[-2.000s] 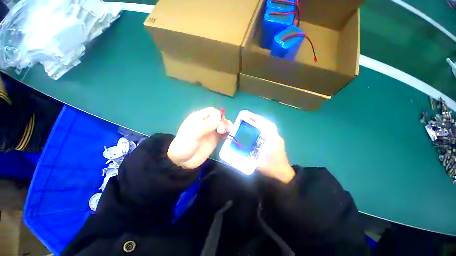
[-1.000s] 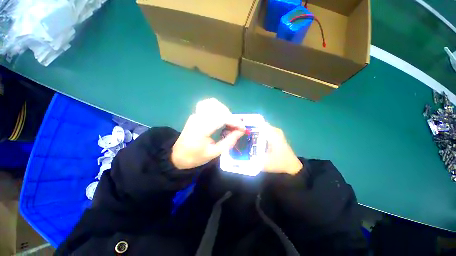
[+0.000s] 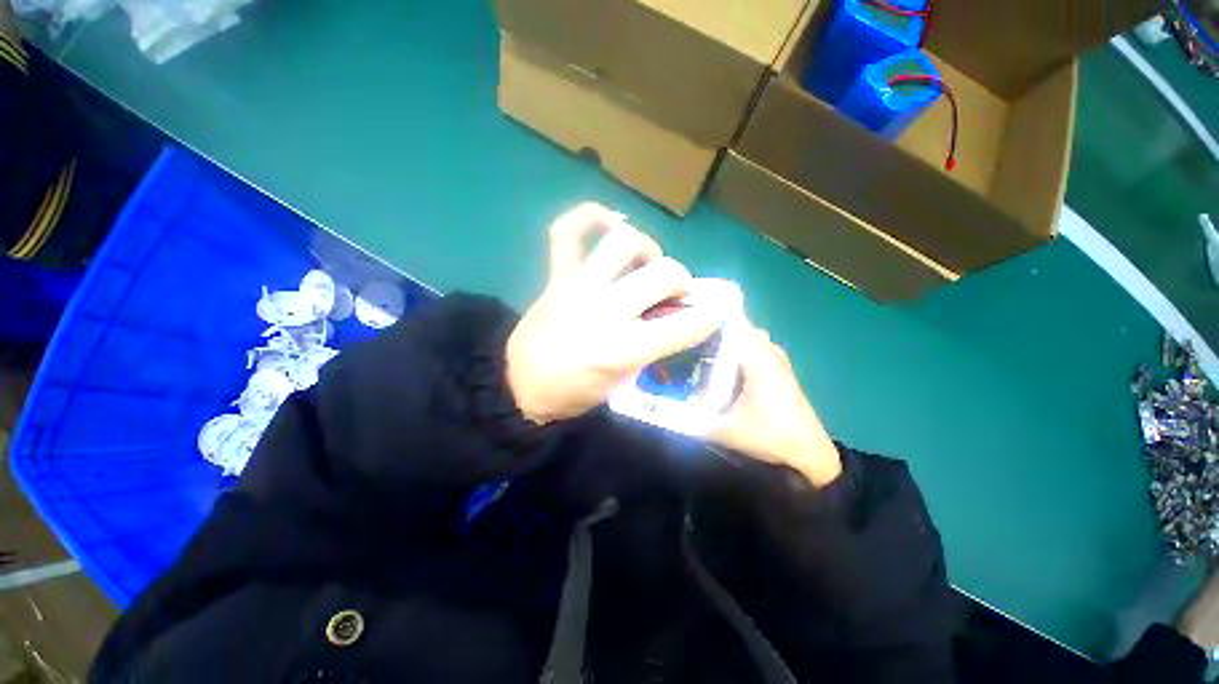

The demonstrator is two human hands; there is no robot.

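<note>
A glossy white housing (image 3: 655, 405), partly glared out, is held over the bench edge in front of my body. A dark and blue interior shows in its open face. My right hand (image 3: 775, 414) grips the housing from its right side. My left hand (image 3: 595, 321) lies over its upper left part, with the fingers bent at the opening. A small bit of red shows under the left fingers. The glare and the fingers hide what the left fingertips touch.
An open carton (image 3: 836, 221) with blue battery packs (image 3: 893, 94) stands beyond my hands, a closed carton (image 3: 602, 118) left of it. A blue bin (image 3: 134, 334) with white round covers (image 3: 288, 354) is lower left. Metal small parts (image 3: 1183, 461) lie right, plastic bags (image 3: 181, 24) upper left.
My left hand has moved from beside the housing, where it was at a red lead, onto the housing's top. My right hand still holds the housing. The view has shifted, so the cartons appear farther right.
</note>
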